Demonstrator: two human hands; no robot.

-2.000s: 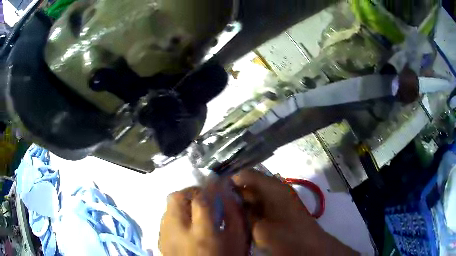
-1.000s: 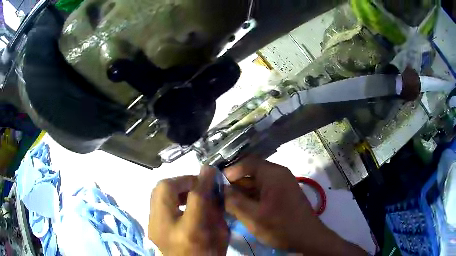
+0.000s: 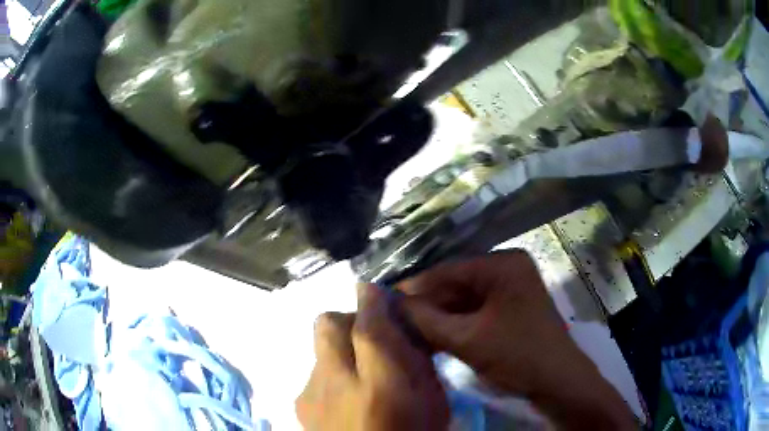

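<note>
My left hand (image 3: 375, 370) and my right hand (image 3: 497, 324) are together just below the needle area of the sewing machine (image 3: 244, 50). Their fingertips pinch a small workpiece that is mostly hidden by the fingers. Light-blue fabric (image 3: 462, 394) shows below and between the hands. A flat white tape (image 3: 607, 153) lies along the dark arm (image 3: 523, 210) and runs to the metal parts by the needle (image 3: 384, 257). The picture is blurred, so the exact contact at the needle cannot be told.
A pile of light-blue strips and pieces (image 3: 181, 370) lies on the white tabletop (image 3: 228, 316) at left. A blue mesh basket (image 3: 700, 379) stands at the lower right edge. A green-yellow strip (image 3: 653, 38) is at the upper right.
Both hands have shifted slightly right in the picture, as has the machine. My right hand now lies over the place where the red loop showed; the loop is hidden.
</note>
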